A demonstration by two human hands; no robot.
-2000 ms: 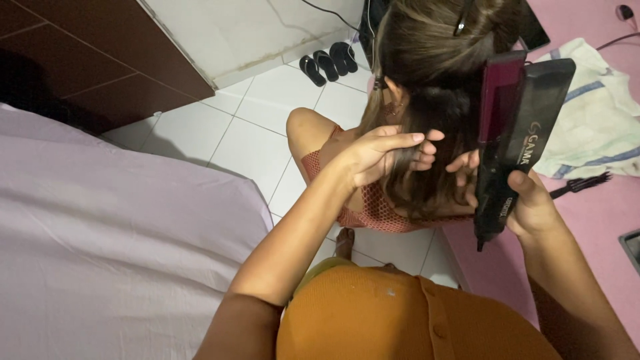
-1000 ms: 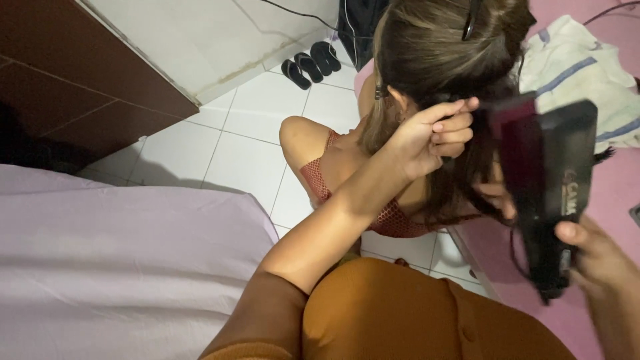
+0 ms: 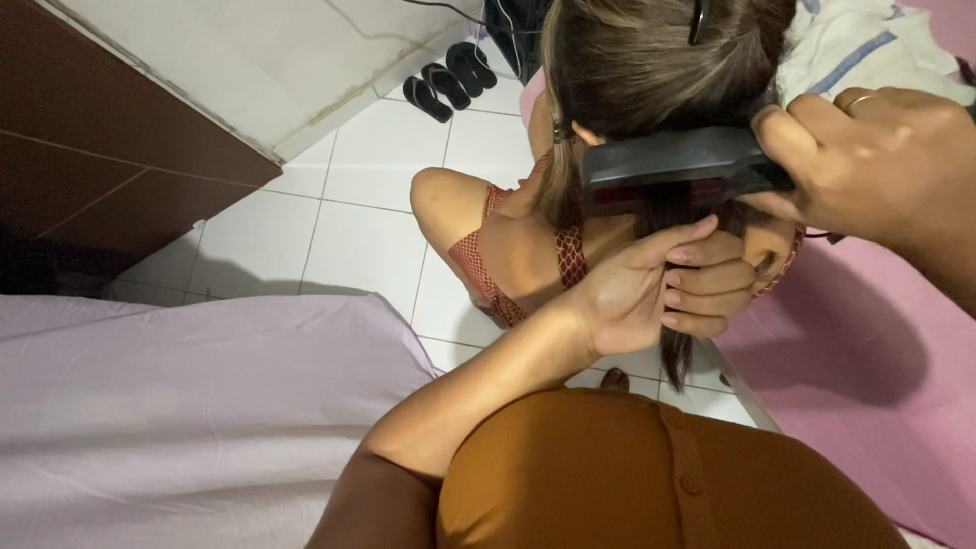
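A seated person's hair (image 3: 656, 69), partly clipped up, fills the upper middle of the head view. My right hand (image 3: 877, 152), with a ring on one finger, is wrapped around the handle of a black Gama hair straightener (image 3: 663, 168). The straightener lies sideways across the back of the head near the neck, with a dark lock running down from its plates. Just below it, my left hand (image 3: 679, 286) grips that lock (image 3: 676, 358), whose ends hang beneath my fingers. A black hair clip (image 3: 697, 21) sits at the top of the head.
Pink-covered bedding (image 3: 854, 351) lies to the right, with a white and blue towel (image 3: 877, 57) on it. A lilac-sheeted surface (image 3: 191, 412) fills the lower left. Black flip-flops (image 3: 450, 80) stand by the wall on the tiled floor (image 3: 366, 244). A cable (image 3: 457, 14) runs along the top.
The straightener has turned from upright at the right to sideways across the hair, carried left by my right hand. My left hand has moved down along the hair from beside the head.
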